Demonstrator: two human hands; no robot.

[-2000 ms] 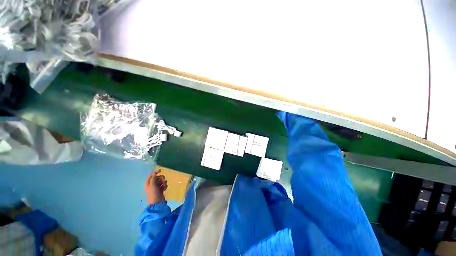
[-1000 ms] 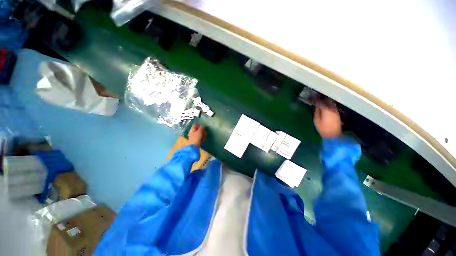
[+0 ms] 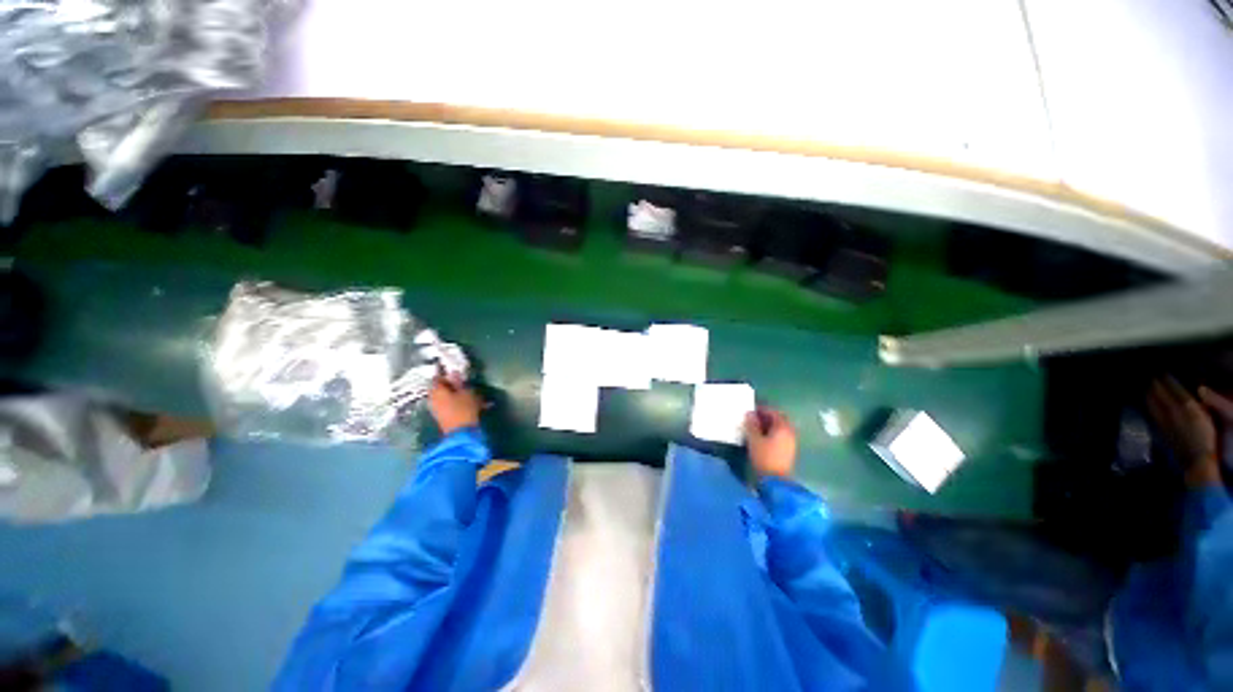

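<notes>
White leaflets [image 3: 571,376] lie flat on the green bench in front of me. My right hand [image 3: 772,443] has its fingertips at the right edge of a separate leaflet [image 3: 723,411]; whether it grips it is unclear. My left hand [image 3: 456,404] is at the right end of the clear bag [image 3: 304,354], its fingertips touching small white accessories [image 3: 441,354]; a firm grip cannot be made out. Black boxes [image 3: 552,214] stand in a row under the shelf edge, some beside or under small white pieces [image 3: 650,220].
A white-topped leaflet stack [image 3: 921,449] stands at the right, with a small pale piece [image 3: 830,422] beside it. The white overhead shelf [image 3: 649,146] spans the back. Another person's hands [image 3: 1185,422] are at the far right. A white sack [image 3: 102,460] lies at the left.
My right hand has come back from the row under the shelf to the separate leaflet. My left hand has moved to the accessories at the bag. The view has turned, showing the stack and another person.
</notes>
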